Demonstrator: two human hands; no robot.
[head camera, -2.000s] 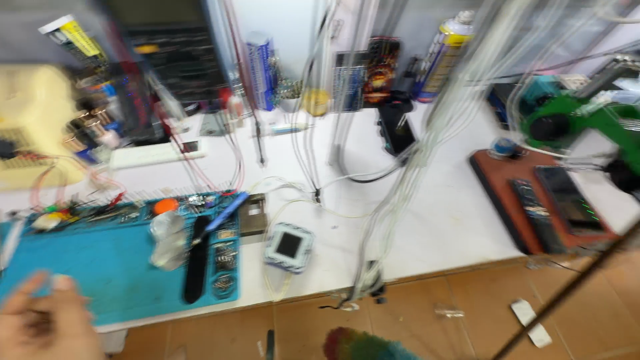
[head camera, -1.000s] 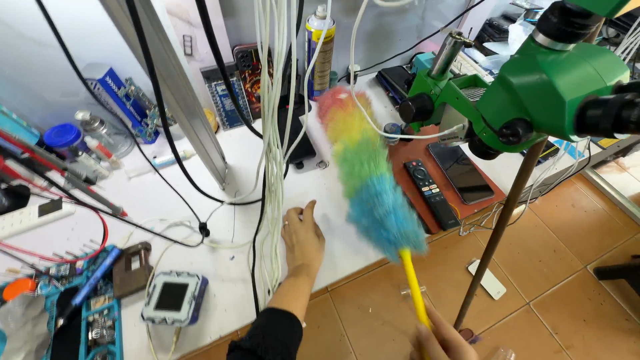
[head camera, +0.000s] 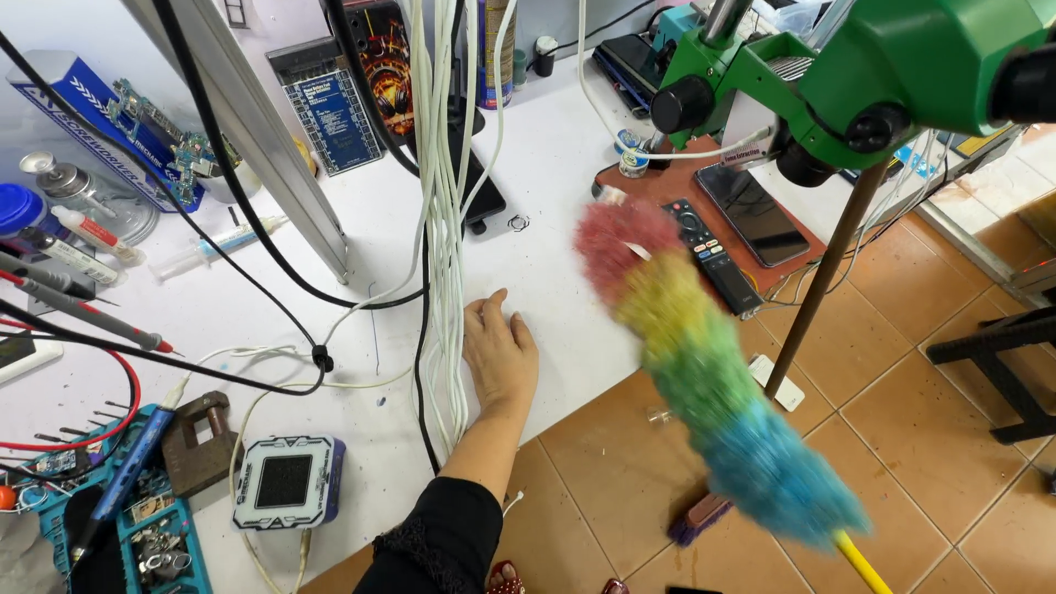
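My left hand (head camera: 502, 351) rests beside a hanging bundle of white cables (head camera: 445, 247), against its right side on the white bench; whether the fingers grip any cable is not clear. A rainbow feather duster (head camera: 701, 371) with a yellow handle (head camera: 860, 563) extends over the bench's front edge, its red tip near a black remote control (head camera: 714, 256) and a smartphone (head camera: 752, 214) on a brown mat (head camera: 615, 177). My right hand is out of view, below where the handle leaves the picture.
A green microscope (head camera: 907, 74) overhangs the right side. A metal upright (head camera: 256, 132) and black cables stand left of the bundle. A small square device (head camera: 289, 483), an iron clamp (head camera: 200, 441) and a teal parts tray (head camera: 165, 528) lie front left. A broom head (head camera: 700, 516) is on the tiled floor.
The duster has moved from above the bench towards its front edge and the floor side. My right hand, on its yellow handle one second ago, has left the view. My left hand remains by the cables.
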